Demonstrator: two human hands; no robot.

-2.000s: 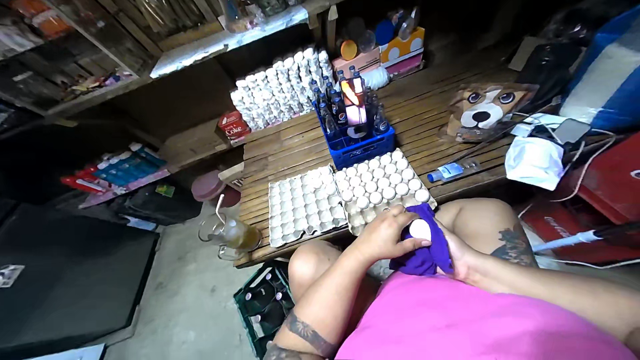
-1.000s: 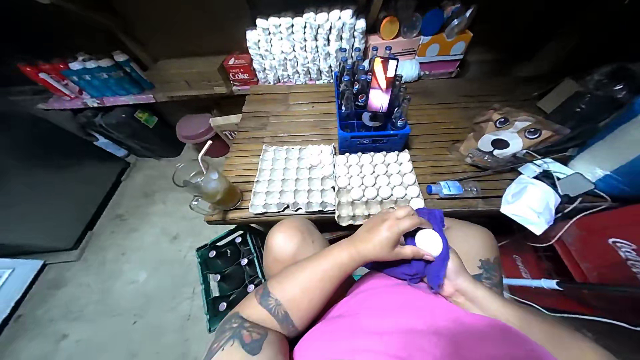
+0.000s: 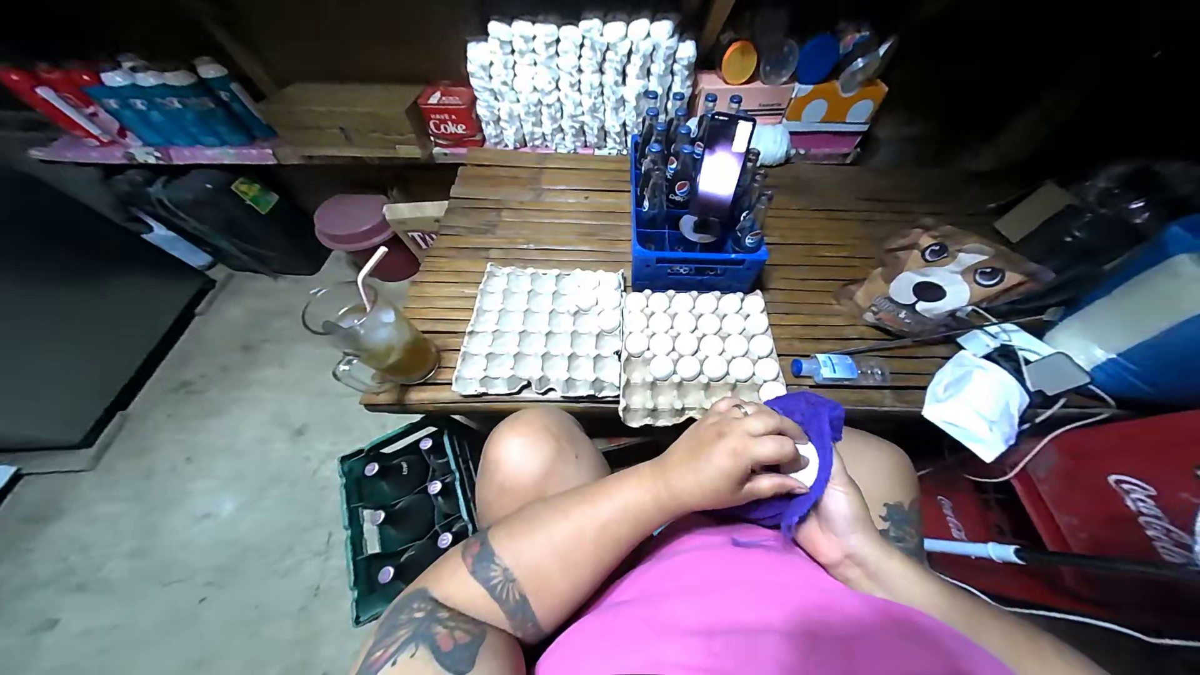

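Over my lap, my left hand has its fingers on a white egg. A purple cloth lies around the egg, and my right hand holds the cloth from the other side; part of that hand is hidden under it. Just beyond my hands, at the table edge, an egg tray is filled with white eggs in its far rows, while its nearest cups are mostly bare. Touching its left side is a second pulp egg tray, with a few eggs towards its far right corner and bare cups elsewhere.
On the slatted table stand a blue crate of bottles with a phone, a small bottle and a dog-face bag. A glass mug is at the left edge. A green bottle crate sits on the floor.
The view has turned and levelled. Both hands stay at the egg and purple cloth; the left fingers now cover more of the egg than one second ago.
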